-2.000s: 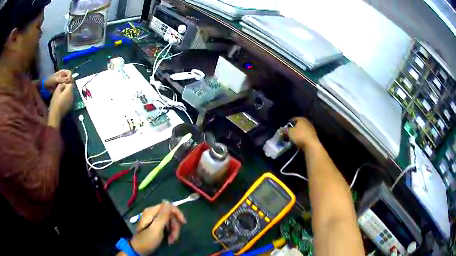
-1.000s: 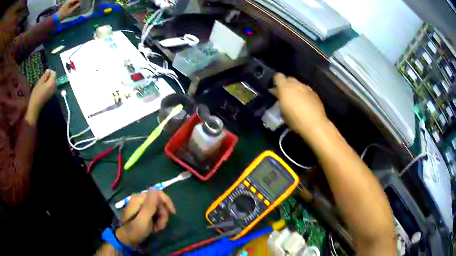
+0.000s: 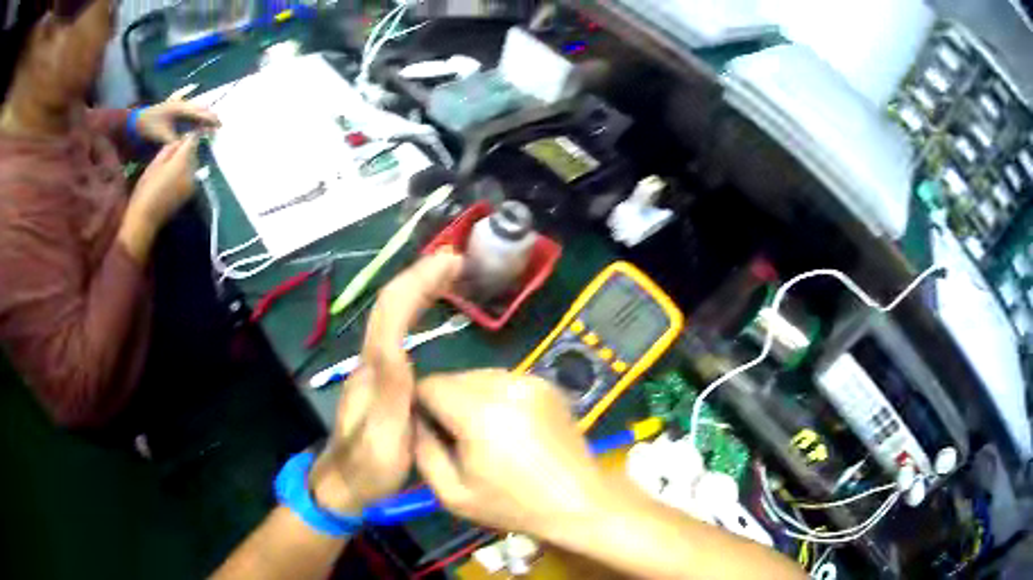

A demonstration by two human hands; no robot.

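My left hand (image 3: 380,397), with a blue band at the wrist, is raised in front of the bench, its fingers pointing up towards the red tray. My right hand (image 3: 498,442) is against its palm side with curled fingers. Both are blurred, and whether anything is between them is hidden. A yellow-orange multimeter (image 3: 623,323) lies just behind my right hand, its lower part covered. A blue rod with a yellow tip (image 3: 646,431) runs behind and below my hands.
A red tray (image 3: 544,266) holds a grey-white bottle (image 3: 500,244). Red-handled cutters (image 3: 323,306), a green brush (image 3: 385,258) and a blue-white toothbrush (image 3: 334,372) lie left. A seated person (image 3: 68,249) works beside a white board (image 3: 306,159). Green boards (image 3: 719,448) and white cables lie right.
My right hand has left the white block at the shelf and come down to my left hand. My left hand has risen, with its fingers now extended. The view has shifted.
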